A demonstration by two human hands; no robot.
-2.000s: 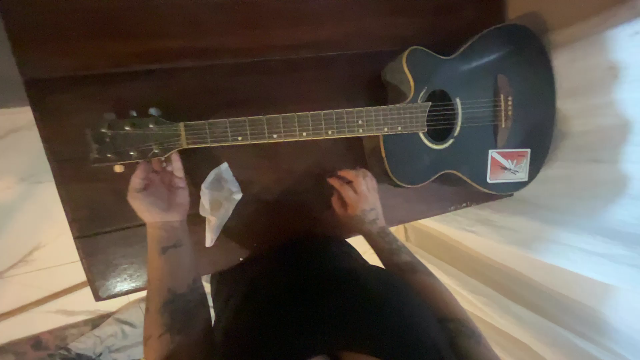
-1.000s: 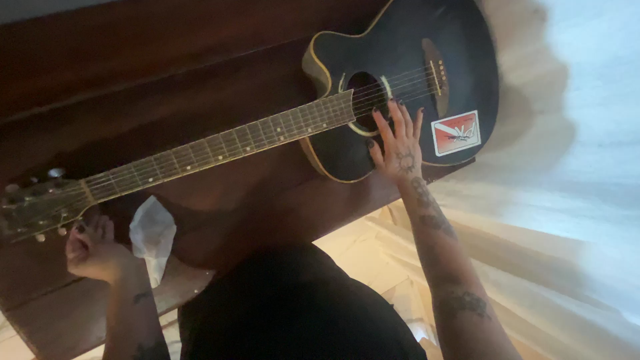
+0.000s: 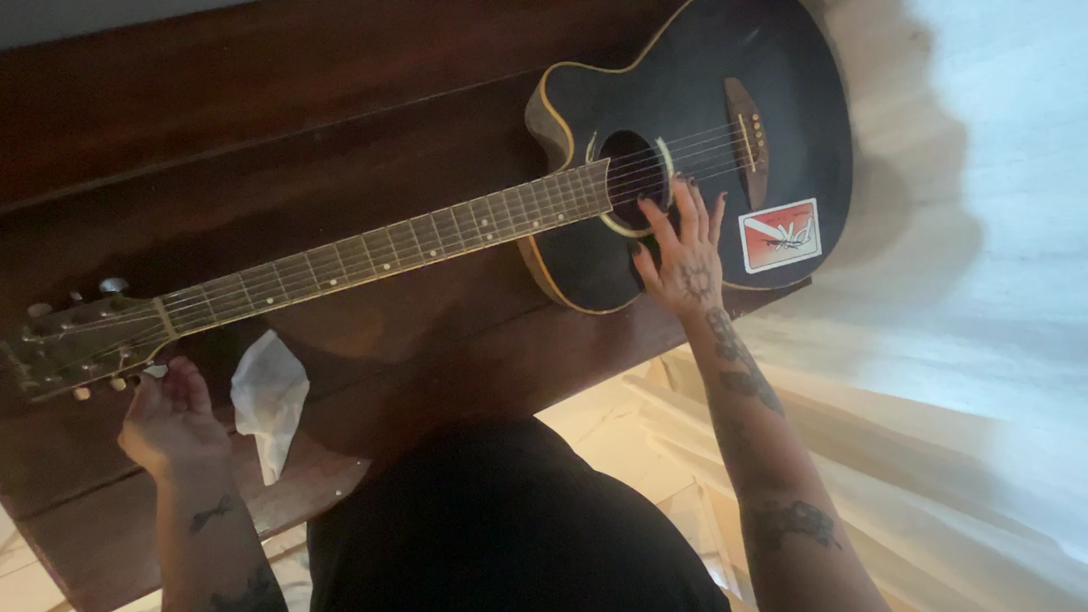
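A dark acoustic guitar with a cutaway body lies face up, its neck running to the lower left. With my left hand I grip a tuning peg on the near edge of the headstock. My right hand is spread over the strings beside the sound hole, fingertips at the near strings; it grips nothing. Right of that hand, a red and white sticker is on the guitar's top, below the bridge.
A crumpled white tissue or cloth lies on the dark wooden table, below the neck and right of my left hand. Pale curtain-like fabric hangs at the right. My dark-clothed torso is at the table's near edge.
My right hand has moved from below the neck, near the guitar's body, onto the strings by the sound hole. My left hand stays at the headstock. The view has shifted and tilted.
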